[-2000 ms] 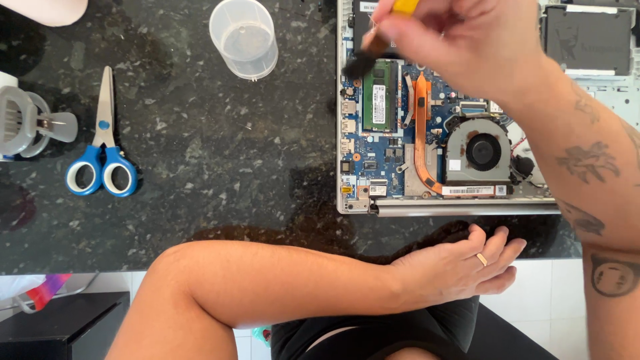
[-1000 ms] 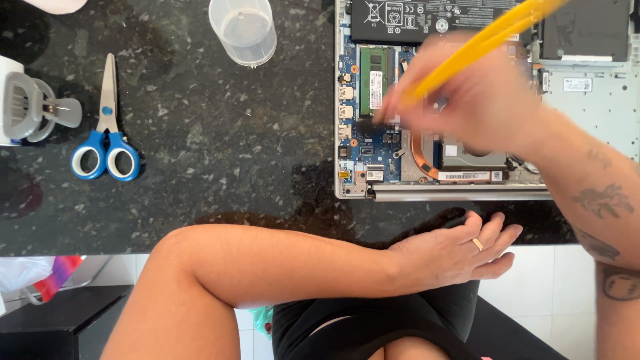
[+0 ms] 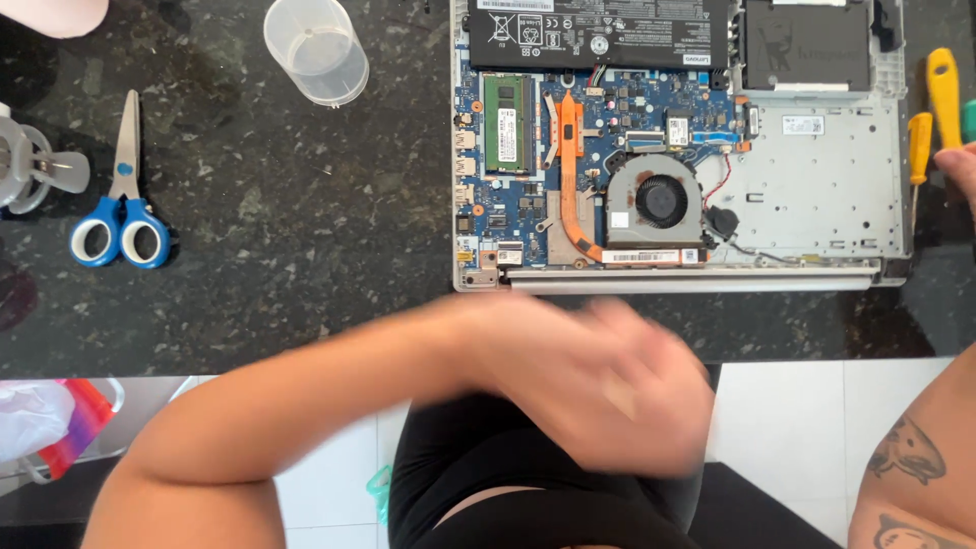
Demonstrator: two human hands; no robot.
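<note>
An opened laptop [image 3: 808, 191] lies on the dark stone worktop, showing its battery [image 3: 598, 34], a green memory module [image 3: 507, 122], a copper heat pipe [image 3: 568, 168] and a round cooling fan [image 3: 659, 200]. My left hand [image 3: 610, 381], blurred, is just in front of the laptop's near edge; whether it holds anything cannot be seen. At the right edge my right hand [image 3: 962, 169] is mostly cut off, its fingertips at the lower end of a yellow handle [image 3: 945, 99]. Its grip is unclear. A smaller yellow-handled screwdriver [image 3: 919, 152] lies beside it, close to the laptop.
Blue-handled scissors [image 3: 122, 206] lie on the left of the worktop [image 3: 305, 229]. A clear plastic cup [image 3: 316, 53] rests behind them to the right. A grey plastic object with a metal part [image 3: 38, 168] is at the left edge.
My right hand, earlier over the laptop with a yellow-handled brush, has moved to the right edge, uncovering the board and fan. My left hand, before still with fingers spread, is now blurred by motion.
</note>
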